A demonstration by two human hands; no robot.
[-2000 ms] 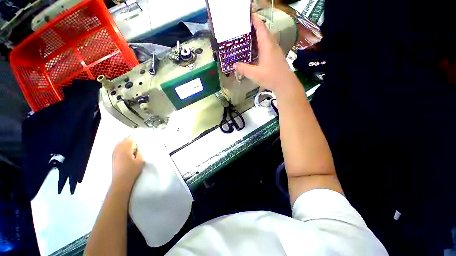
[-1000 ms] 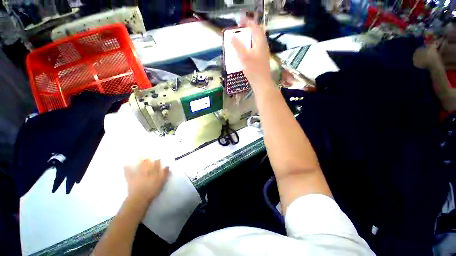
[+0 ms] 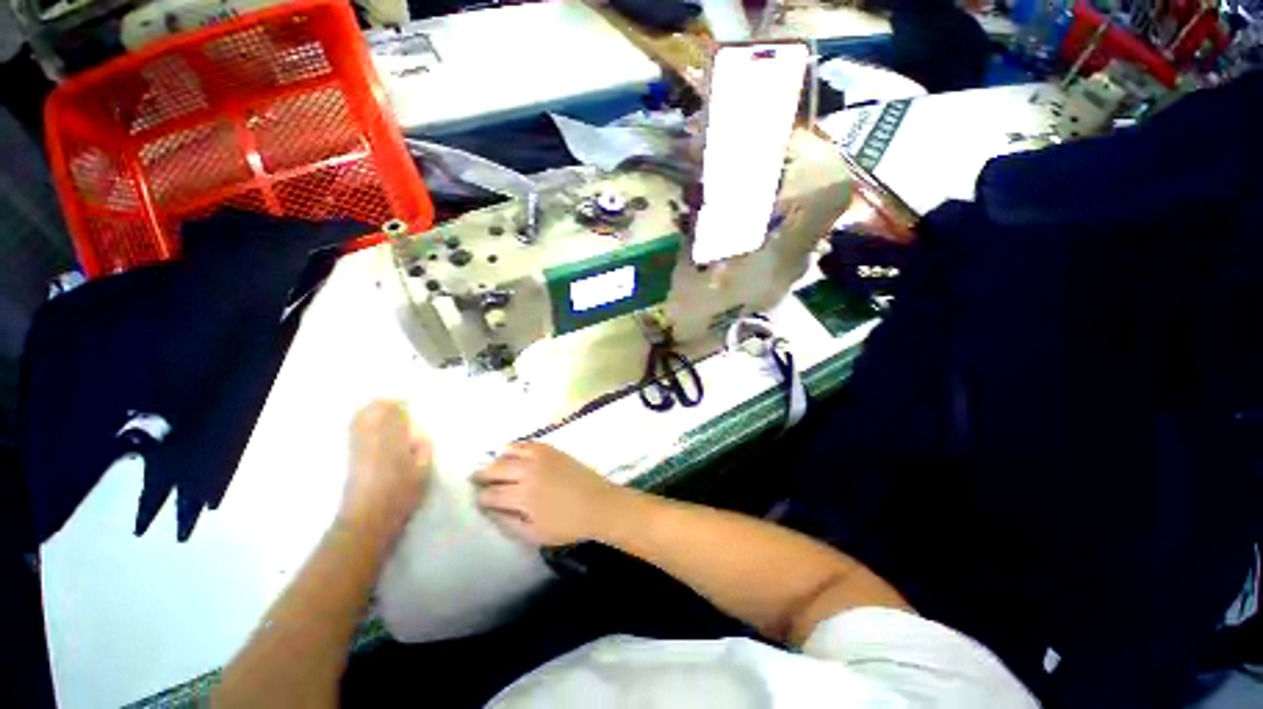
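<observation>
A white fabric piece [image 3: 450,561] lies below the needle end of the cream sewing machine [image 3: 533,270] and hangs over the table's front edge. My left hand [image 3: 388,460] rests on its left part, fingers curled. My right hand [image 3: 540,492] is on its right edge with bent fingers. Whether either hand pinches the cloth cannot be told. The needle area [image 3: 488,357] is small and blurred. A dark narrow strip [image 3: 582,411] lies on the table right of the fabric.
A phone [image 3: 752,153] with a bright screen stands on the machine head. Black scissors [image 3: 672,377] and a white tape roll [image 3: 752,335] lie right of the needle. Dark cut pieces [image 3: 153,360] and a red basket [image 3: 249,125] are left. Dark garments [image 3: 1080,346] fill the right.
My right hand has left the phone and come down to the fabric. The phone screen now shows plain white. My left hand still lies on the fabric, and the view has shifted.
</observation>
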